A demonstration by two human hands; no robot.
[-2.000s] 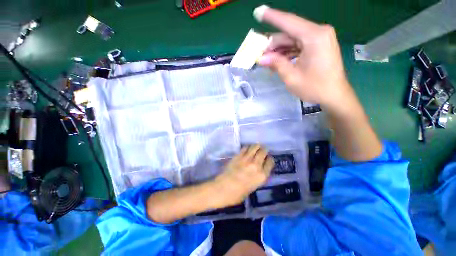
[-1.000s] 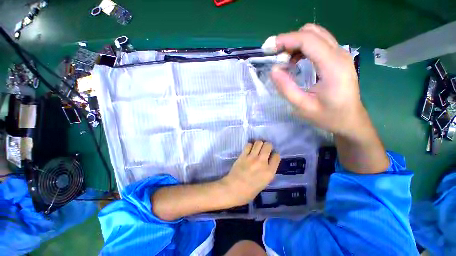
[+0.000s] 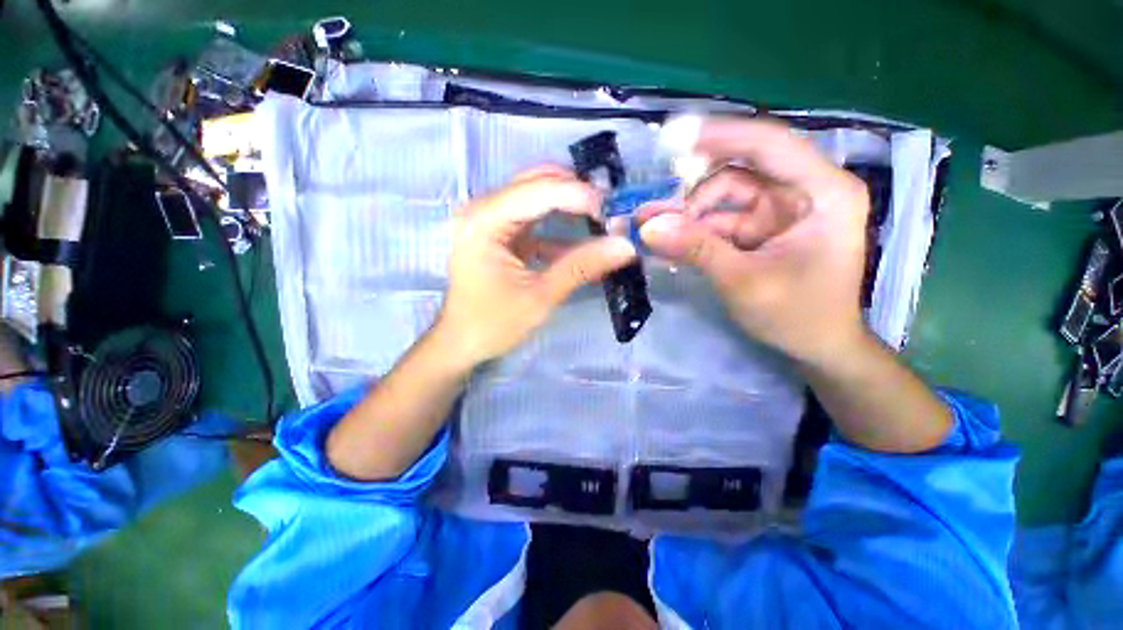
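Note:
My left hand (image 3: pixel 503 265) holds a black plastic shell (image 3: pixel 627 300) by its middle, tilted above the tray. My right hand (image 3: pixel 782 234) pinches a small blue circuit board (image 3: pixel 643 195) against the shell's middle. Fingertips hide where the two meet. White coverings show on a right fingertip, which is blurred. The tray's whitish ribbed cover (image 3: pixel 370 265) lies under both hands. Two black shells, one at the near left (image 3: pixel 553 486) and one beside it (image 3: pixel 696 487), lie in near compartments.
Loose boards and displays (image 3: pixel 228 86) lie at the far left, with cables across them. A black fan (image 3: pixel 129 388) stands at left. A pale metal bar (image 3: pixel 1062 174) and more displays (image 3: pixel 1090 289) are at right. Blue sleeves of other people show at both edges.
My left hand has risen from the near tray and now holds a black shell. My right hand has come to it with the blue board. The view has shifted.

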